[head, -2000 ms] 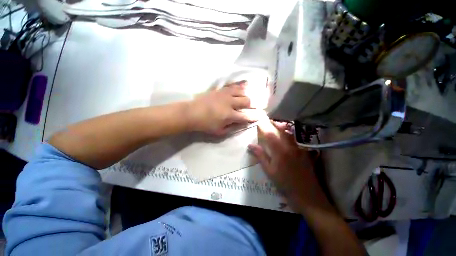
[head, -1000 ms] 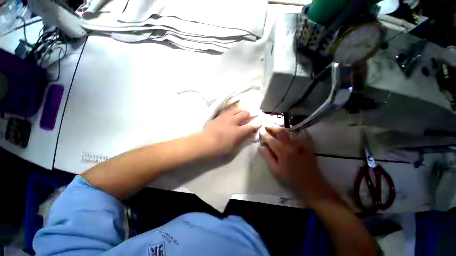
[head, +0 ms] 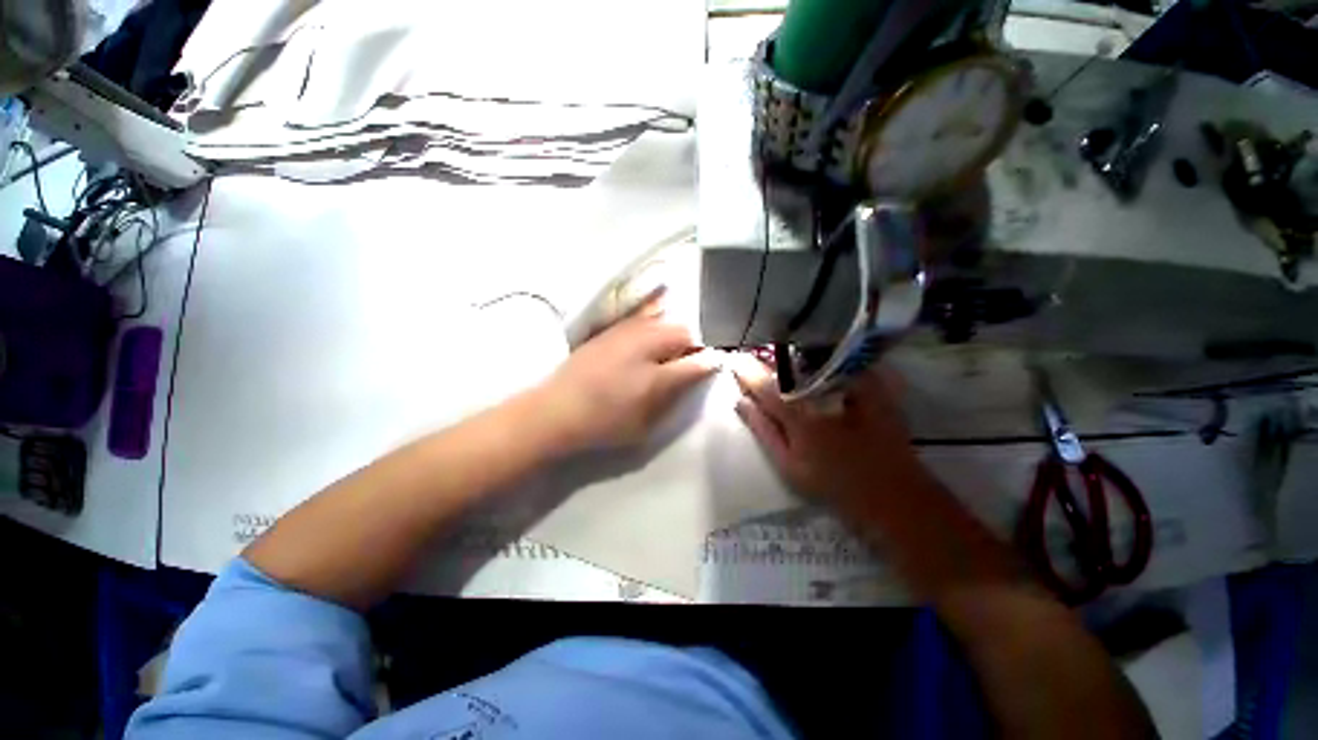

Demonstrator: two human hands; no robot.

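Observation:
An off-white fabric panel (head: 636, 506) lies under both hands, one corner pointing to the table's near edge and a folded part behind my left hand. My left hand (head: 625, 379) presses flat on the cloth, fingertips left of the needle area. My right hand (head: 827, 431) rests at the front of the needle area, fingertips close to my left ones, partly behind the shiny curved metal guard (head: 876, 311). The sewing machine (head: 1070, 297) stands over the fingertips. The needle, and whether the fingers pinch the cloth, cannot be made out.
A stack of cut pieces (head: 434, 138) lies at the far side. Red-handled scissors (head: 1077, 506) lie right of my right hand. A purple slab (head: 135, 390), a purple box (head: 51, 344) and cables are at the left. A green cylinder (head: 824, 41) and gold-rimmed disc (head: 947, 127) sit on the machine head.
The camera view has shifted and turned. The cloth lies differently, its near corner further right in the picture. Both hands stay close to the needle, with my left fingers less spread than at first.

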